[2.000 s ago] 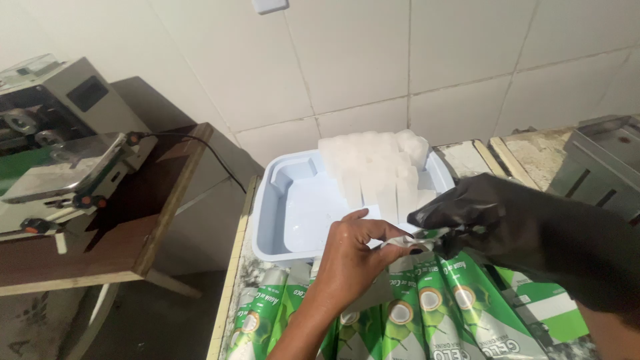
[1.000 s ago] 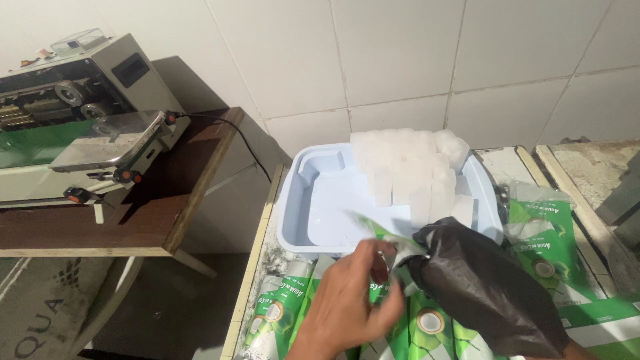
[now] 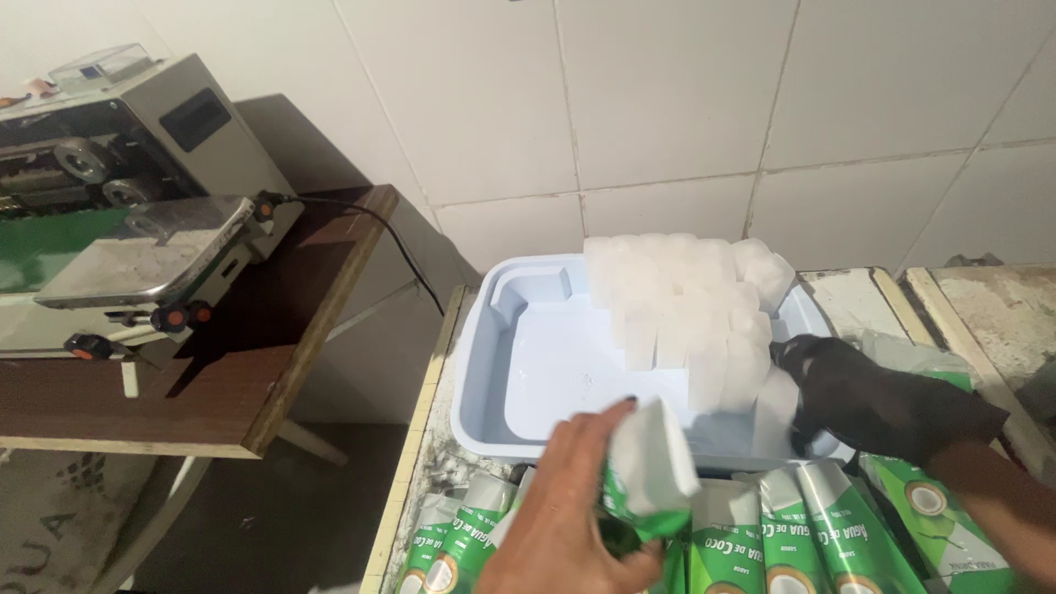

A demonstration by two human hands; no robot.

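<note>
My left hand (image 3: 569, 503) holds a green and white printed plastic pouch (image 3: 652, 462) upright, its mouth spread apart, in front of a pale blue plastic tub (image 3: 487, 396). Stacked whitish, cylinder-like ice pieces (image 3: 676, 289) fill the tub's right part. My right hand (image 3: 850, 396), in a black plastic glove, reaches into the tub's right end, its fingers at one whitish piece (image 3: 776, 412) by the front wall; whether they are closed on it cannot be told. More green coconut-water pouches (image 3: 730, 536) lie in a row along the tub's near side.
On the left, a brown table (image 3: 305, 330) carries a band sealing machine (image 3: 165, 115) with a small metal platform (image 3: 157, 256) and a black cable (image 3: 404, 247). Behind the tub rises a white tiled wall (image 3: 660, 99). More pouches (image 3: 932, 503) lie at the right.
My hands were together at a pouch's mouth; now they are apart. The pouch stands spread apart in my left hand, and my right hand has moved to the ice pieces in the tub.
</note>
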